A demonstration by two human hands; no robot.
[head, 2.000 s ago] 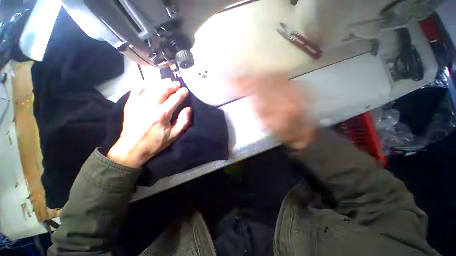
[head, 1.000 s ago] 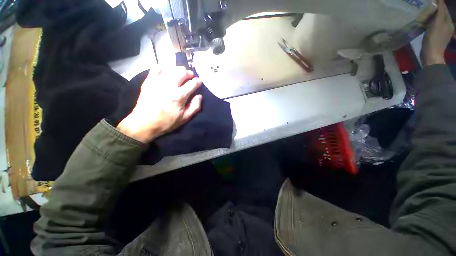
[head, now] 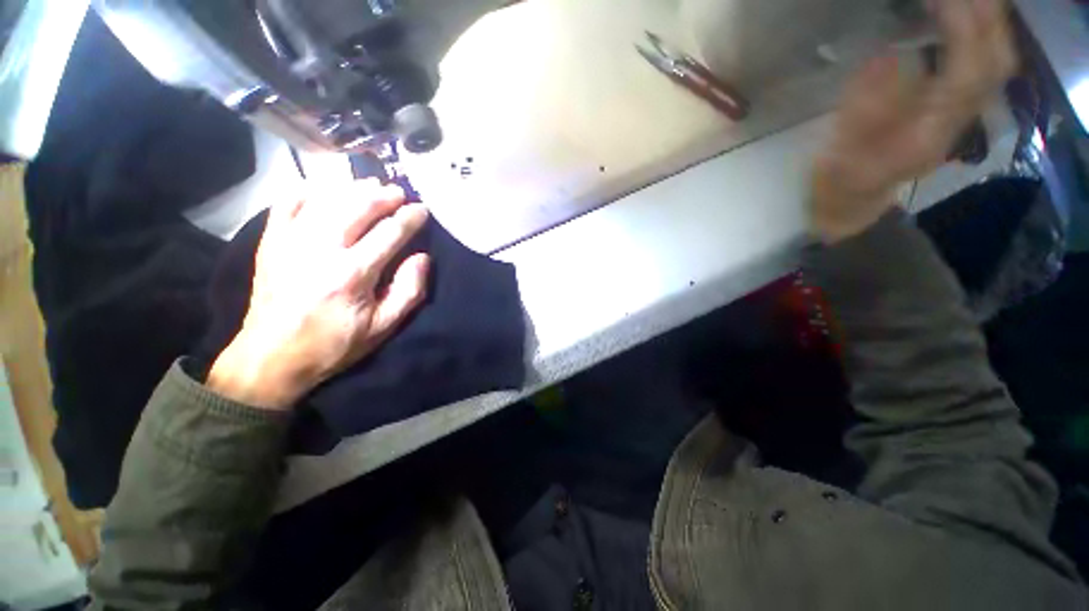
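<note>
A black garment body [head: 120, 275] lies heaped on the left of the machine bed. A smaller dark navy cut panel [head: 460, 322] lies on the bed's front edge, its upper end at the presser foot [head: 388, 161]. My left hand [head: 328, 292] lies flat on the panel with its fingertips just in front of the presser foot, pressing the cloth. My right hand [head: 908, 125] is blurred, raised over the right end of the bed, fingers apart, with nothing seen in it.
Red-brown thread snips [head: 693, 78] lie on the white machine bed [head: 669, 233]. The machine head's round grey knob [head: 417, 127] is above the needle area. A red basket [head: 803, 313] is below the table, partly behind my right sleeve. A brown board [head: 24, 346] is at far left.
My right hand has come back from the machine head's far right end to over the bed's right end. My left hand stays on the panel by the presser foot. The camera view has shifted.
</note>
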